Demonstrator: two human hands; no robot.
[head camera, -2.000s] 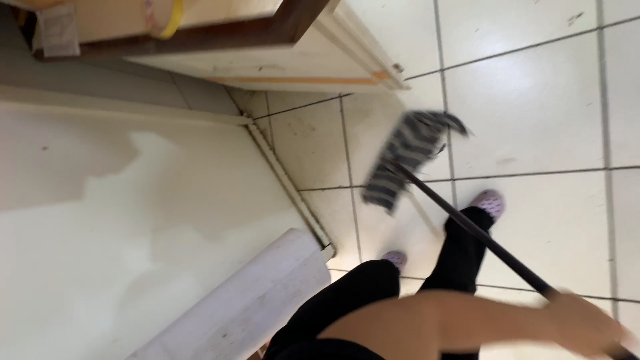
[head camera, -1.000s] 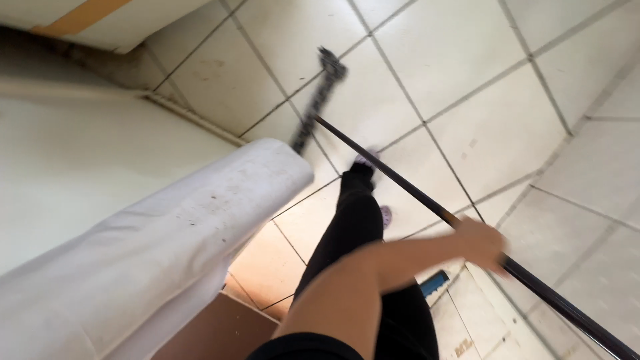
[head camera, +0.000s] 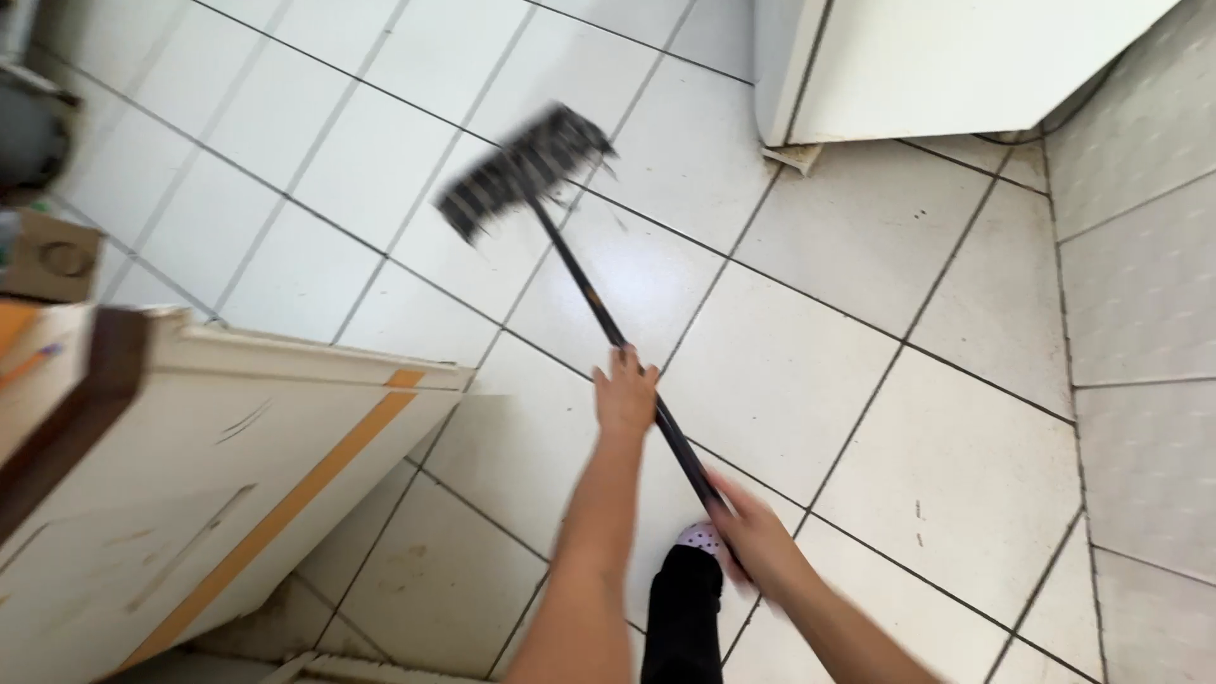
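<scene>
A flat mop head with black and grey stripes (head camera: 527, 171) lies over the white floor tiles ahead, blurred. Its dark pole (head camera: 579, 275) slants from the head down toward me. Around the middle of the pole is my left hand (head camera: 627, 394), its back toward the camera. My right hand (head camera: 750, 532) grips the pole lower, near its end, and is blurred. Just beside the right hand a light purple, dotted shoe (head camera: 701, 540) shows on my foot.
A white cabinet with an orange stripe (head camera: 285, 494) stands at the left, a cardboard box (head camera: 52, 255) beyond it. At upper right is a white appliance or cabinet (head camera: 912, 76) on a small foot, with a cable near the tiled wall (head camera: 1140, 313).
The view has turned a lot. A second hand now shows on the pole, where one was seen before. The mop head is now out over open floor tiles, away from the white covered edge.
</scene>
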